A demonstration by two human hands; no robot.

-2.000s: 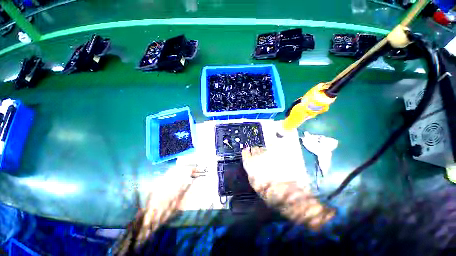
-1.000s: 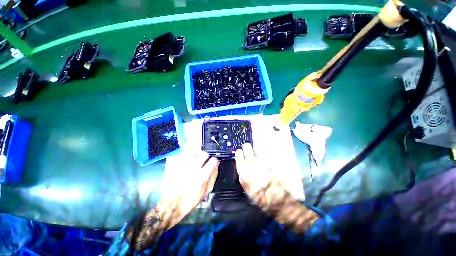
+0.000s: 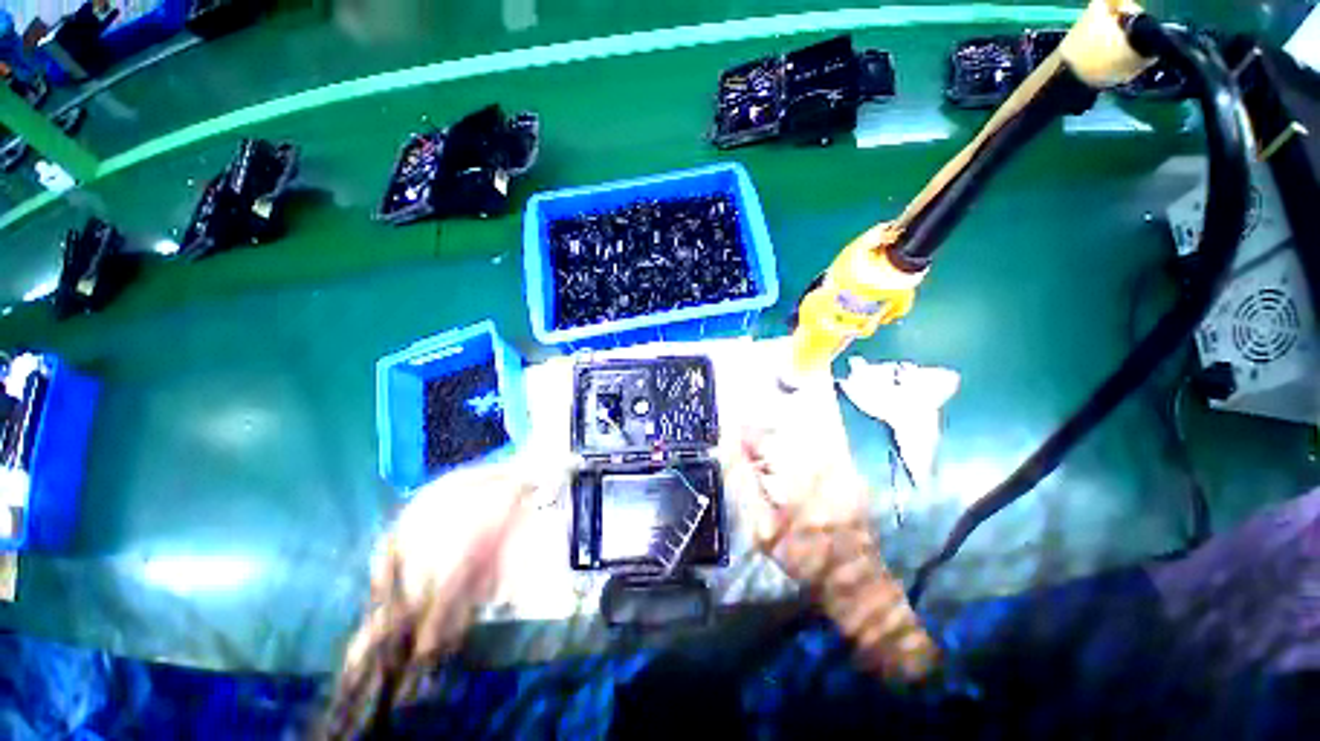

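A black device housing (image 3: 646, 408) lies open on the white mat (image 3: 542, 586). Its far half holds small parts. Its near half (image 3: 647, 517) shows a pale, shiny inside and thin lines at the right, with a small black flap at the near end. My left hand (image 3: 460, 539) is blurred, left of the housing and below the small blue bin (image 3: 394, 434). My right hand (image 3: 789, 471) is overexposed, just right of the housing, below the tip of the hanging yellow screwdriver (image 3: 857, 301). Neither hand clearly shows what its fingers do.
A larger blue bin (image 3: 539, 290) of black parts stands behind the housing. A crumpled white cloth (image 3: 909, 405) lies at right. A black cable (image 3: 1064, 475) loops before pale fan boxes (image 3: 1262, 340). Several open units (image 3: 789, 94) sit along the back. Another blue bin (image 3: 65, 463) is at left.
Both hands have left the housing and moved apart, left hand to the left, right hand to the right. The near half now lies exposed with its pale inside showing.
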